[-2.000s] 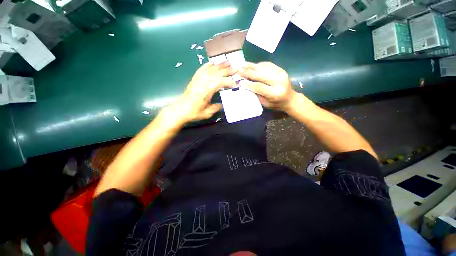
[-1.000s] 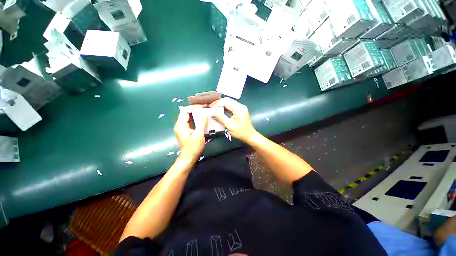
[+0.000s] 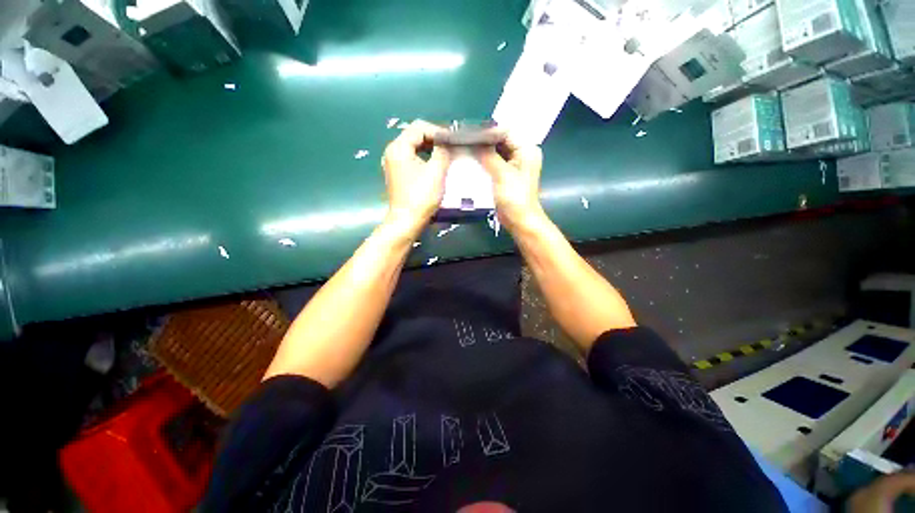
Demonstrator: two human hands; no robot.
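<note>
A small white carton [image 3: 468,185] stands at the bench's near edge, between my two hands. Its grey-brown lid flap [image 3: 469,137] is at the far side and looks foreshortened. A small dark square shows on the white face toward me. My left hand [image 3: 413,172] grips the carton's left side, fingers at the flap's left end. My right hand [image 3: 516,174] grips the right side, fingers at the flap's right end. The inside of the carton is hidden.
Open white cartons [image 3: 609,50] lie heaped beyond my right hand. Closed teal-and-white cartons [image 3: 823,112] are stacked at the right. More open cartons [image 3: 75,40] are at the upper left. Paper scraps dot the green bench [image 3: 331,130]. A person's hand [image 3: 885,496] shows at the lower right.
The view has shifted, so the bench things sit differently in the picture. My fingers have moved from the carton's top to the two ends of the lid flap.
</note>
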